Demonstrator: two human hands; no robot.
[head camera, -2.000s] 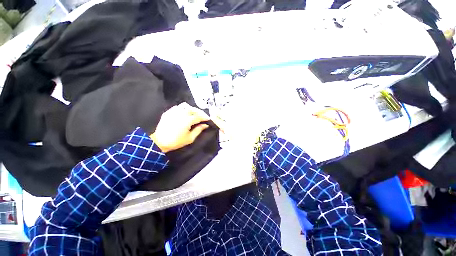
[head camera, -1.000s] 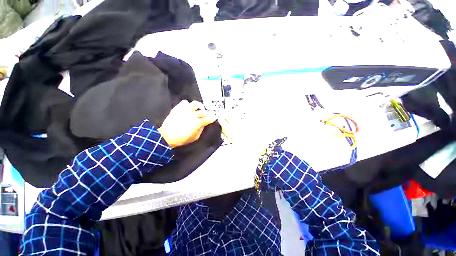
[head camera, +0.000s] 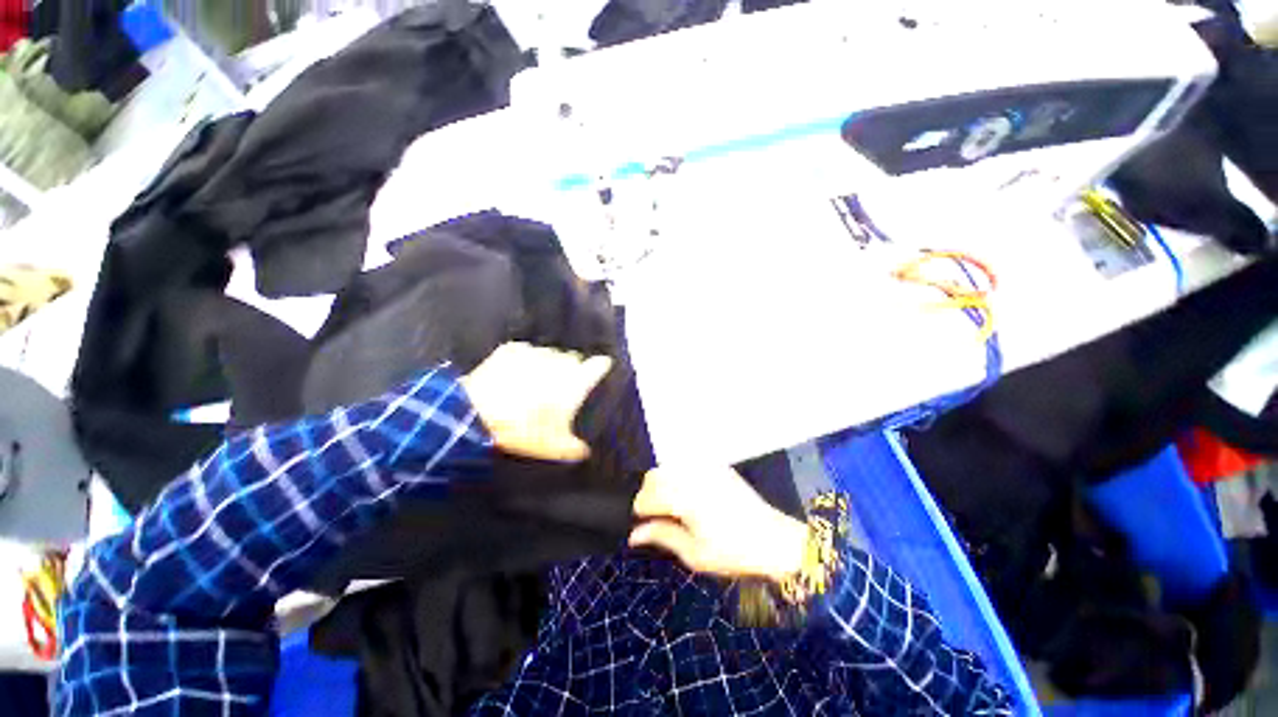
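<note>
The black garment piece (head camera: 435, 315) lies on the white table left of the needle area and hangs over the front edge towards me. My left hand (head camera: 540, 404) is on the cloth, its fingers closed on it. My right hand (head camera: 708, 521) is at the table's front edge, its fingers closed on the cloth's right edge. The needle area (head camera: 627, 231) of the white machine head (head camera: 757, 105) is behind my hands; the cloth's upper right corner lies just in front of it. Glare hides the needle detail.
Orange-handled scissors (head camera: 953, 280) and a small dark tool (head camera: 858, 220) lie right of the needle. Yellowish items (head camera: 1110, 220) sit in a recess at the right. A blue bin (head camera: 946, 539) stands below the table's front edge. More black cloth (head camera: 337, 126) lies at the back left.
My left hand has moved towards me with the cloth, which now hangs over the front edge. My right hand, earlier hidden or washed out by glare, now holds the cloth. The view has shifted.
</note>
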